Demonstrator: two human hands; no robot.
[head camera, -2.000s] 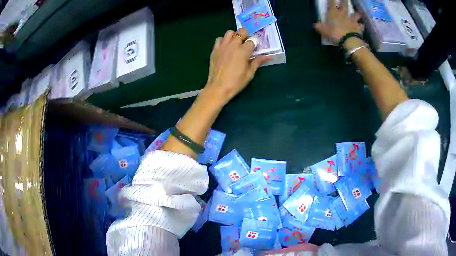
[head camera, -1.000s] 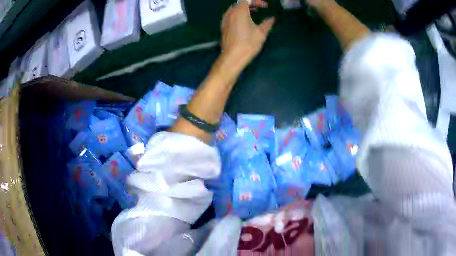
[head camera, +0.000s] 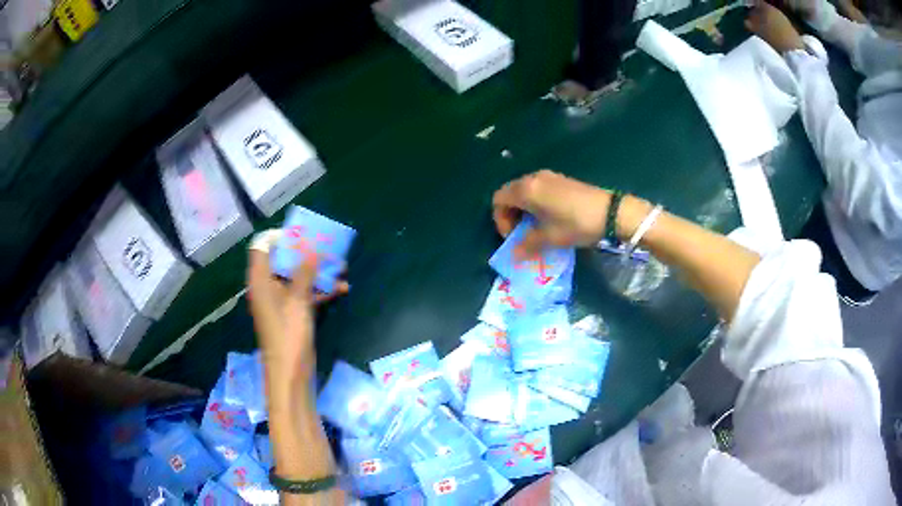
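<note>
My left hand (head camera: 292, 296) is raised at the left and holds a blue packet (head camera: 318, 245) between thumb and fingers, with a white cover on one fingertip. My right hand (head camera: 554, 210) is bent over the pile at the centre right, its fingers on another blue packet (head camera: 529, 259); the fingertips are partly hidden. Many blue packets (head camera: 435, 435) lie in a loose pile below the hands. White boxes with a black watch icon (head camera: 262, 148) stand beside opened halves showing pink (head camera: 203, 188) at the left.
A brown carton (head camera: 30, 435) with blue packets inside is at the lower left. A single white box (head camera: 450, 40) lies at the top on the green belt. White strips (head camera: 732, 104) lie at the right, near another person's arm (head camera: 841, 148). A dark post (head camera: 603, 40) stands at top.
Both hands have come back from the far boxes toward me. My left hand now holds a packet; my right hand is at the pile. The view has shifted, showing another person at the right.
</note>
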